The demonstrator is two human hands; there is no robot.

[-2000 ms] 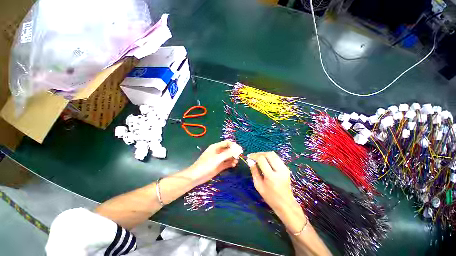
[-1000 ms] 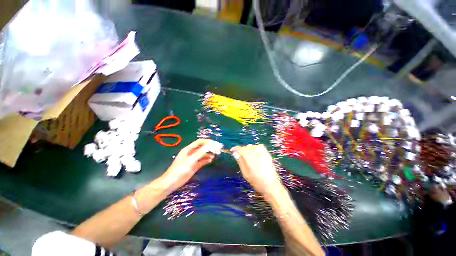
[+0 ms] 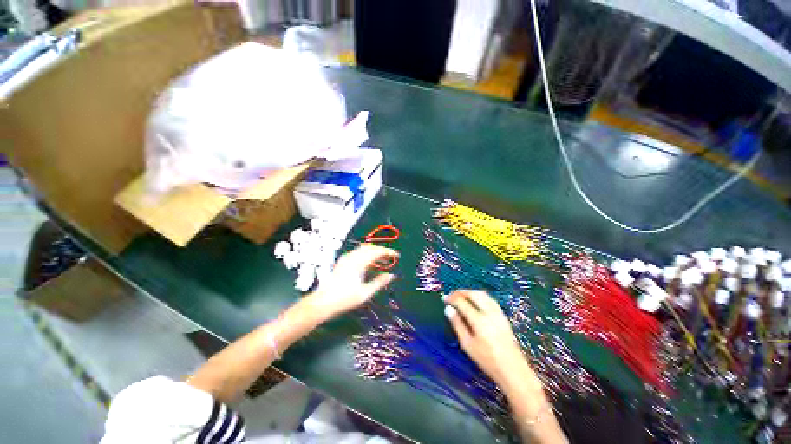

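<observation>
My left hand is beside the pile of white connector housings, its fingers apart with nothing visible between them. It partly covers the orange-handled scissors. My right hand is over the near edge of the green wires, fingers curled; a tiny pale spot shows at its fingertips, too small to tell. The blue wires lie between my hands on the near side. The yellow wires lie farther back, the red wires to the right.
Finished harnesses are heaped at far right, black wires at near right. A white carton with a blue band stands behind the housings. A brown box with a plastic bag is at left. A white cable loops across the far side.
My hands have moved apart from their meeting point over the green wires. My left hand has moved toward the housings and scissors and opened. The view has shifted, showing more of the left side.
</observation>
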